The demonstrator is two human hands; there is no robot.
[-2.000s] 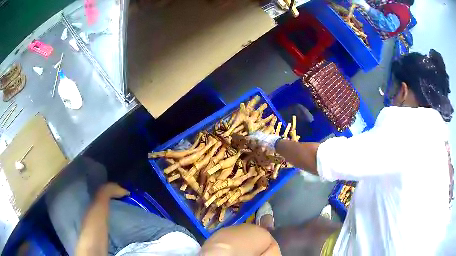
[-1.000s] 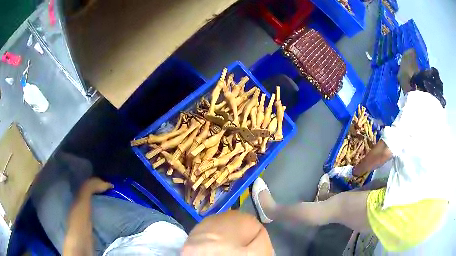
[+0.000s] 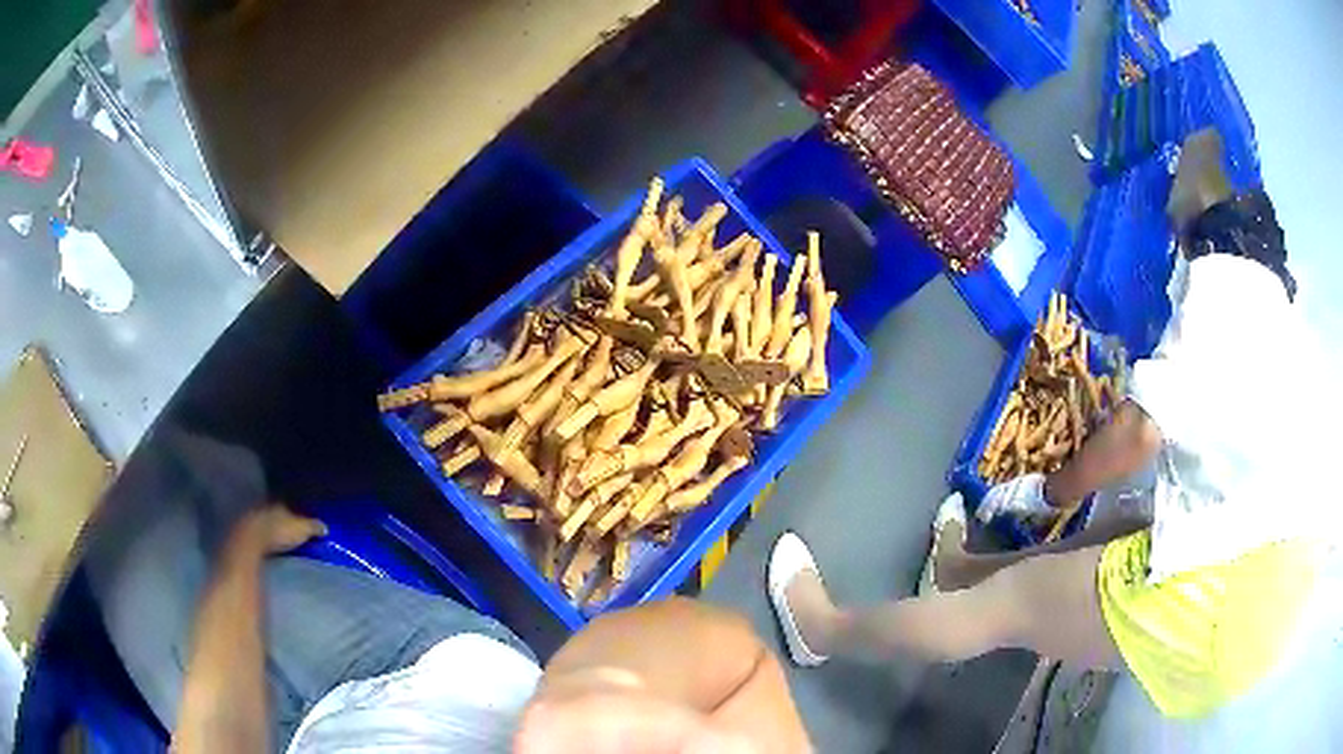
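A blue crate (image 3: pixel 498 533) heaped with tan leg-and-foot pieces (image 3: pixel 508 386) stands in front of me. Some flat brown sole plates (image 3: pixel 722 371) lie on top of the heap. My left hand (image 3: pixel 289 527), small and blurred, rests low beside my lap near a blue edge; its fingers are unclear. A large rounded bare-skin shape at the bottom centre looks like part of my right arm; my right hand does not show. A white glue bottle (image 3: pixel 96 268) lies on the metal bench at the left.
A cardboard pad (image 3: pixel 52 442) and pink-red item (image 3: pixel 27 158) are on the bench (image 3: pixel 162 317). A large cardboard sheet (image 3: pixel 354 133) is at upper left. A red stool (image 3: pixel 832 44) and brown woven cushion (image 3: pixel 928 162) are behind. A person bends over another leg-filled crate (image 3: pixel 965 469) at right.
The view has swung right. The person's gloved hand has left the near crate, and the person has moved away to the crate at right. My left arm stays low beside my lap.
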